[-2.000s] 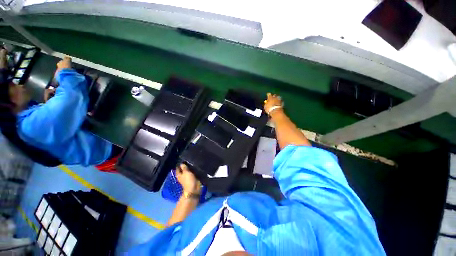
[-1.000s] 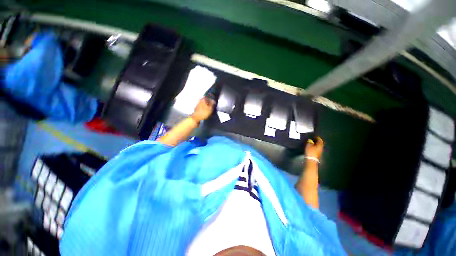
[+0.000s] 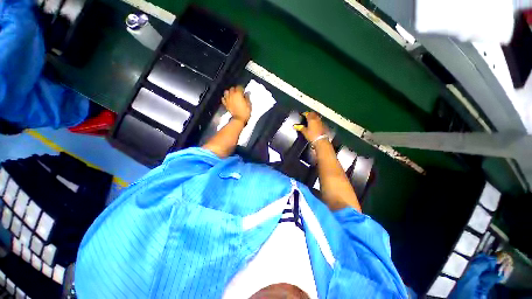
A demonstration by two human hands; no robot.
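A black phone tray (image 3: 298, 169) lies in front of me, holding several glossy grey-black phones (image 3: 285, 135) with white paper at their lower ends. My right hand (image 3: 315, 128), with yellow finger cots, is over the tray, fingers bent at the upper end of a phone; whether it grips the phone cannot be told. A fanned stack of white film sheets (image 3: 260, 106) lies left of the tray. My left hand (image 3: 237, 104) rests on the stack's left side; its fingertips are unclear, so a grip cannot be told.
Stacked black trays (image 3: 161, 109) with dark slabs stand left. A whitish bottle (image 3: 140, 28) is behind them. A grey post (image 3: 443, 140) crosses at right. A loaded tray stack (image 3: 466, 242) is at far right, more stacked trays (image 3: 35, 216) at lower left. Blue-sleeved people are at left and lower right.
My right hand has left the tray's right end and moved left over the phones. My left hand has moved from the tray's left end onto the white stack. The view has shifted.
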